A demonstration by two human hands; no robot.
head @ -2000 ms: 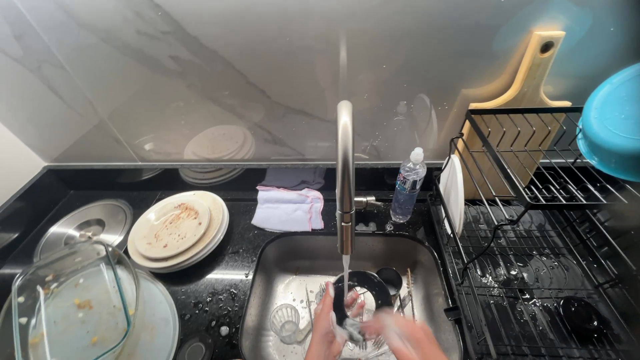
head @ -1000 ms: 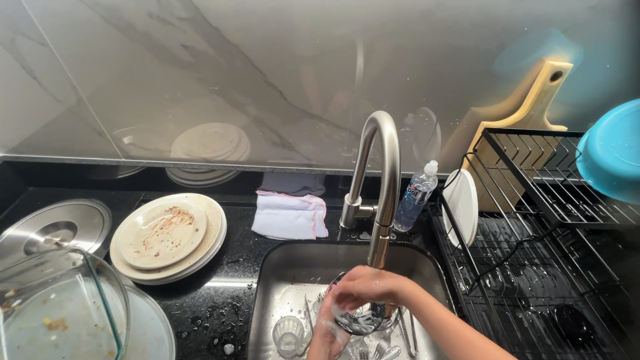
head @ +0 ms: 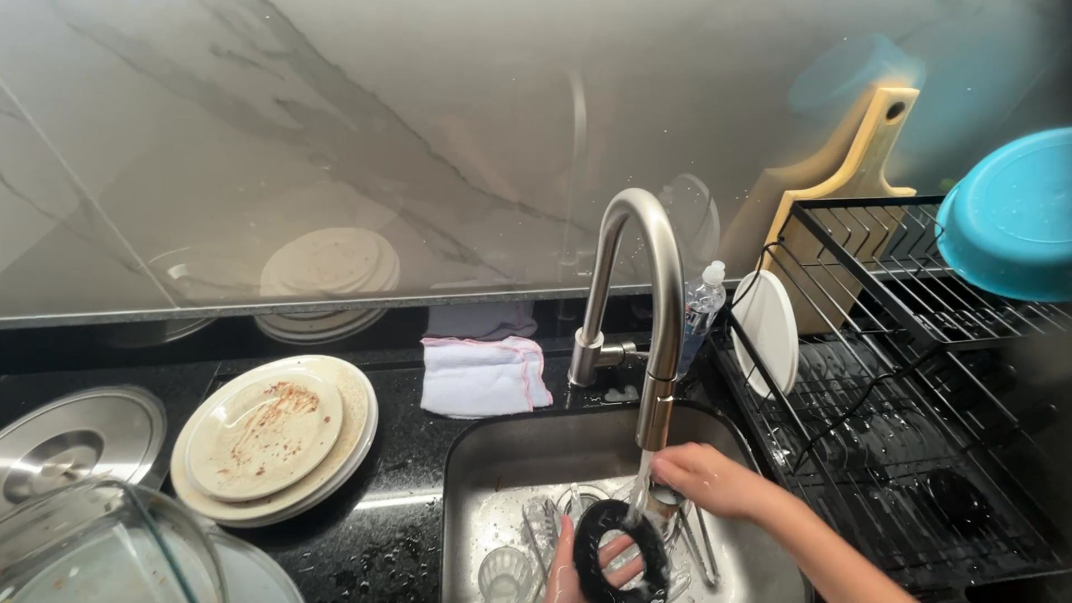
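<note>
Water runs from the steel faucet [head: 662,318] into the sink [head: 494,444]. Beneath the stream, my left hand [head: 569,561] holds a black ring-shaped piece [head: 590,544], with fingers showing through its opening. My right hand [head: 703,477] is curled beside the stream, just above and right of the ring, at a small round object [head: 666,500] that is partly hidden. Whether the hand grips it is not clear. In the sink lie a clear glass [head: 505,573] at the left, and metal utensils [head: 699,544] on both sides of the ring.
Left of the sink are stacked soiled plates [head: 268,435], a metal lid [head: 84,435] and a glass dish [head: 75,544]. Behind the sink lie a folded white cloth [head: 481,377] and a plastic bottle [head: 702,314]. A black rack [head: 879,293] at right holds a white plate [head: 766,335] and blue basin [head: 1017,213].
My right hand has moved from over my left hand to the right side of the water stream. The black ring is now plainly visible in my left hand.
</note>
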